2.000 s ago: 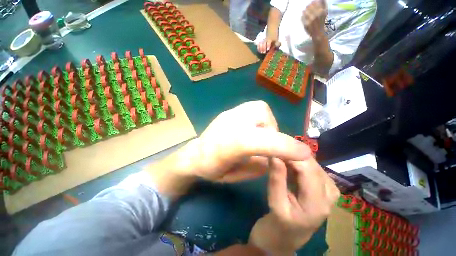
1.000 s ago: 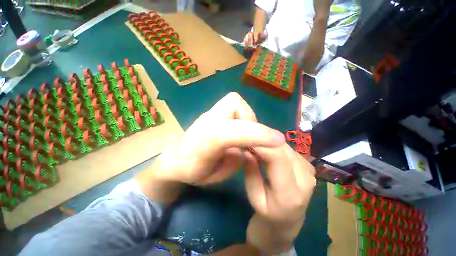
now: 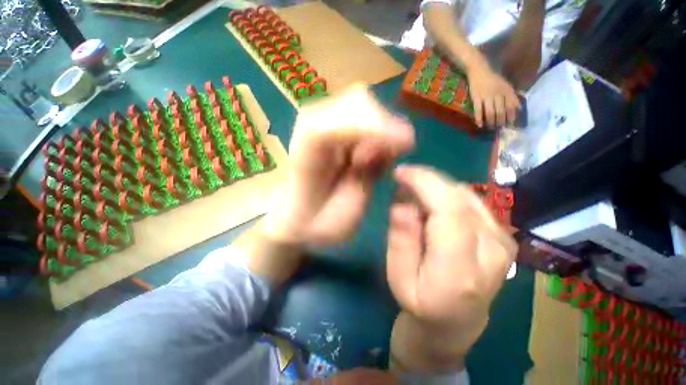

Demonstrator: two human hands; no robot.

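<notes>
My left hand point(image 3: 335, 169) is blurred, raised over the bench with its fingers curled. Whether it holds a small part cannot be seen. My right hand point(image 3: 447, 252) is just right of it and lower, thumb and index tip a little apart and other fingers curled. No part shows in it, but its palm is hidden. The hands are not touching. Left of them, dense rows of green circuit boards with red loops point(image 3: 150, 165) stand on a cardboard sheet point(image 3: 203, 222).
An orange-red fixture point(image 3: 432, 104) with green boards lies at the far side, under another person's hand point(image 3: 493, 98). A second cardboard sheet point(image 3: 346, 53) bears boards. The bench machine point(image 3: 572, 113), a red bracket point(image 3: 500, 199) and more boards point(image 3: 624, 331) are right. Tape rolls point(image 3: 73, 85) lie far left.
My hands have come apart from their fingertip contact; the left has risen. The small dark thing earlier at the fingertips no longer shows. The other person's hand has moved onto the fixture's right side.
</notes>
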